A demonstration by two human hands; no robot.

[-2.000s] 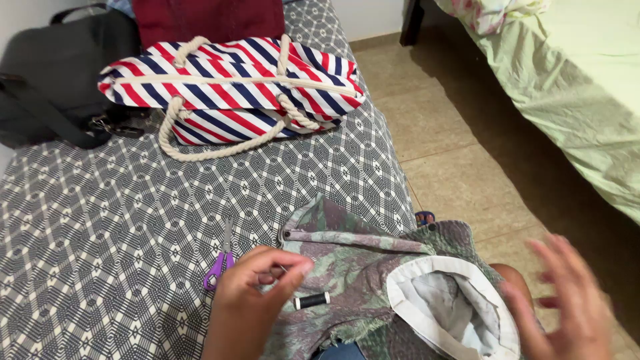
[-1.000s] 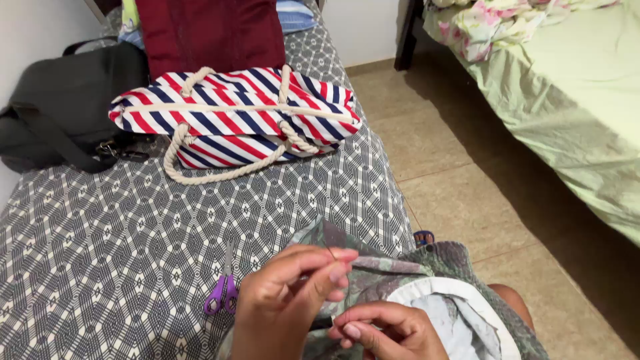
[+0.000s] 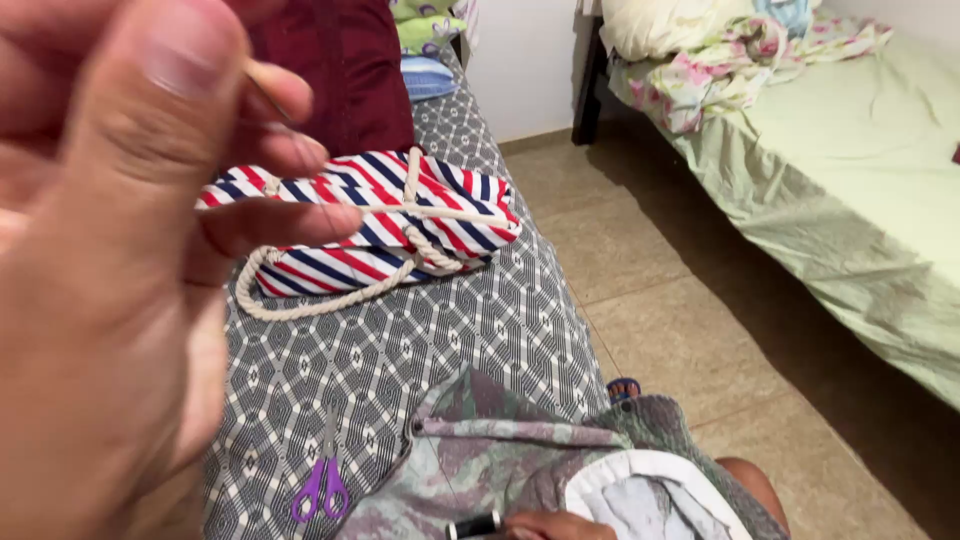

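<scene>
My left hand (image 3: 142, 225) is raised close to the camera at the left, large and blurred. Its thumb and index finger pinch a thin sewing needle (image 3: 266, 94), with fine thread trailing down past the other fingers. My right hand (image 3: 559, 525) is low in the view, cut off by the bottom edge. Its fingertips meet the end of a spool of black thread (image 3: 472, 526); whether they grip it is unclear. The spool is over a camouflage garment (image 3: 487, 465) with a white-edged opening (image 3: 600, 472). Purple-handled scissors (image 3: 321, 487) lie left of the garment.
Beyond the garment, a striped bag (image 3: 375, 225) with rope handles rests on the patterned bedcover (image 3: 390, 330), before a dark red fabric item (image 3: 337, 82). Across the tiled floor (image 3: 660, 330) stands a bed with a pale green sheet (image 3: 847, 172). A foot in a sandal (image 3: 624, 390) shows beside the garment.
My left hand has risen toward the camera and away from my right hand, which has stayed low by the spool. Two seconds ago my right hand was apart at the far right.
</scene>
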